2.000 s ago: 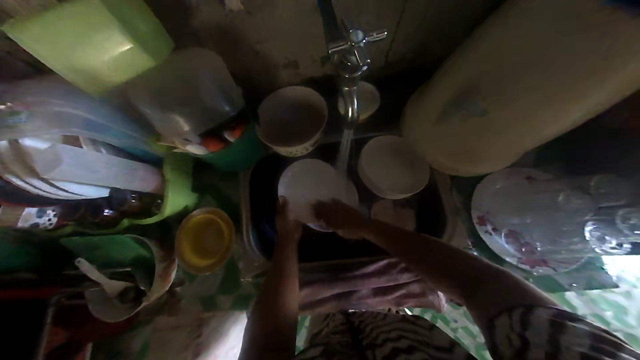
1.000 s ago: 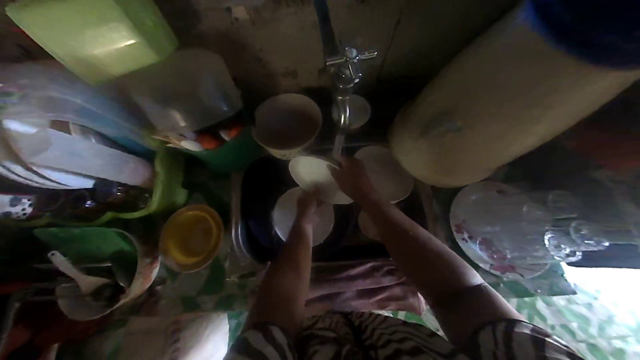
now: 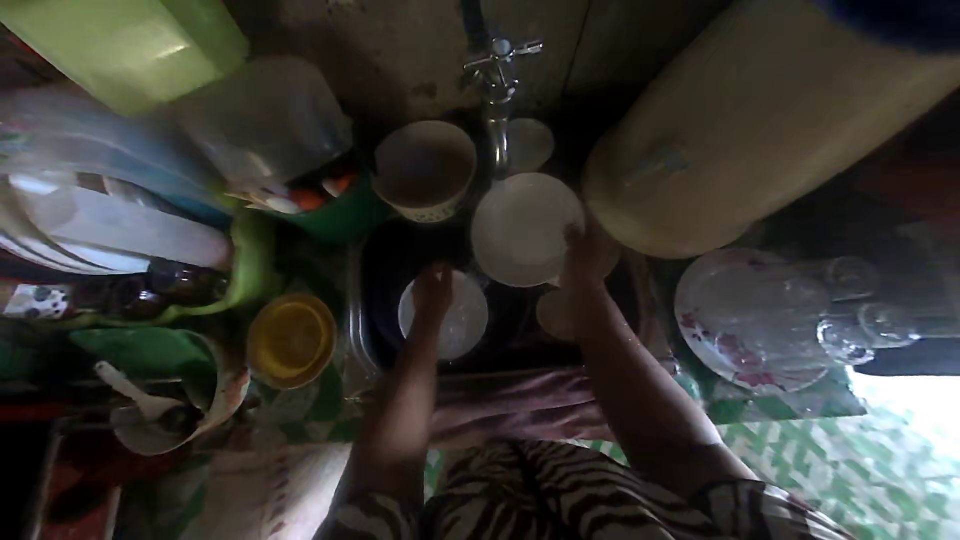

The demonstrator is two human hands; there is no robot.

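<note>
My right hand (image 3: 586,251) grips the right rim of a white bowl (image 3: 525,229) just below the metal faucet (image 3: 500,112). Lower left, my left hand (image 3: 433,289) is on the rim of another white bowl (image 3: 461,319) inside the dark sink basin (image 3: 382,255). A small pale dish (image 3: 556,315) lies in the basin near my right wrist, partly covered by it. Behind the basin stand a larger bowl with a patterned side (image 3: 425,169) and a small pale bowl (image 3: 529,142) beside the spout. Whether water is running is hard to tell.
A large beige container (image 3: 720,127) leans in at the upper right. Drinking glasses (image 3: 844,337) lie on a flowered plate (image 3: 705,330) at right. To the left are a yellow bowl (image 3: 292,341), a green dish rack (image 3: 244,277) and a container with a white spoon (image 3: 139,390).
My hands, together on one bowl two seconds ago, are now apart. The right hand has a bowl near the spout, and the left is at the bowl lower left in the basin.
</note>
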